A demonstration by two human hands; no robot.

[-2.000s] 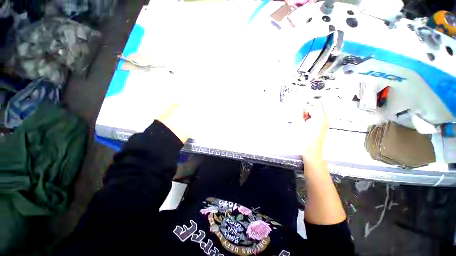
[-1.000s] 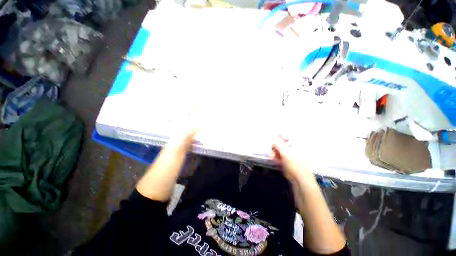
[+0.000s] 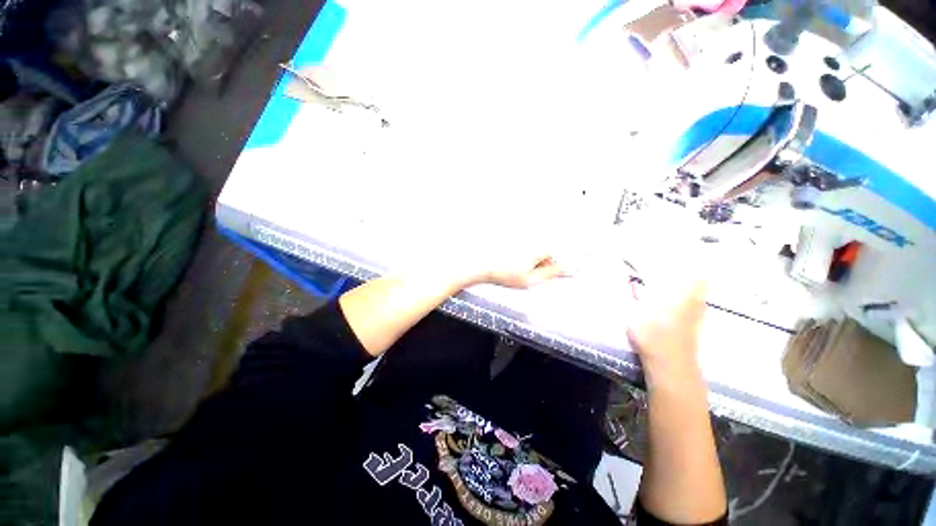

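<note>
My left hand [image 3: 523,273] rests low over the front of the white table, fingers pointing right. My right hand [image 3: 665,298] is on the table just in front of the needle area [image 3: 708,200] of the sewing machine [image 3: 852,195]. Strong glare washes out both hands and the table top between them, so I cannot tell if they hold a piece. A stack of brown cut pieces [image 3: 852,372] lies at the right, beside the machine body. A thin grey-brown strip [image 3: 330,98] lies at the table's left end.
The white table's front edge [image 3: 349,265] runs across in front of my lap. Blue edging [image 3: 269,123] marks its left end. A blue crate [image 3: 298,272] shows below. Dark green cloth [image 3: 103,247] and other heaps lie on the floor at left.
My left hand has moved right, towards the machine. My right hand has moved right and up, nearer the needle area. The view has shifted, so the table sits more tilted.
</note>
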